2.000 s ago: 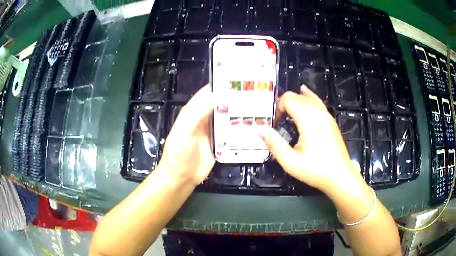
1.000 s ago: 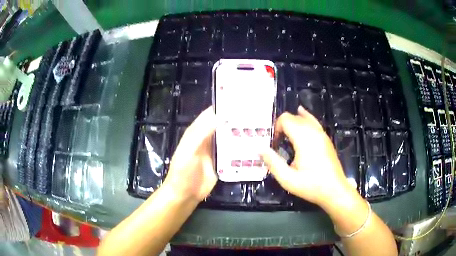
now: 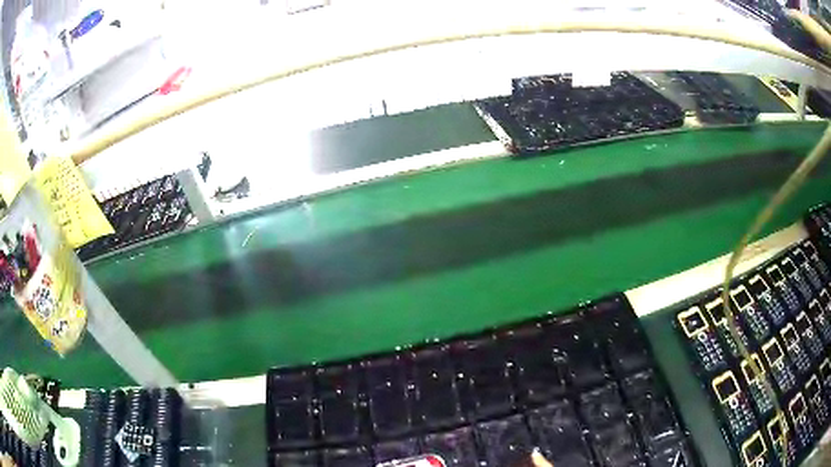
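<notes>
The smartphone (image 3: 410,461) shows only its top edge, pale rim with a bit of red, at the bottom edge of the picture. It is over the black blister tray (image 3: 437,392), whose rows of pockets look empty. Of my right hand (image 3: 541,460) only a fingertip shows at the bottom edge, right of the phone; the rest is cut off. My left hand is not in view, so its hold on the phone cannot be seen.
Filled keypad-part tray (image 3: 774,356) at right, a yellow cord (image 3: 752,237) hanging across it. Green conveyor (image 3: 410,237) beyond the bench. Stacked black trays (image 3: 137,429), small pale-green fan (image 3: 23,410) and grey post (image 3: 123,333) at left. Black trays (image 3: 592,109) on the far side.
The view has tilted up, so the phone, trays and right hand have dropped to the bottom edge. My left hand has left the picture. The conveyor and far side now show.
</notes>
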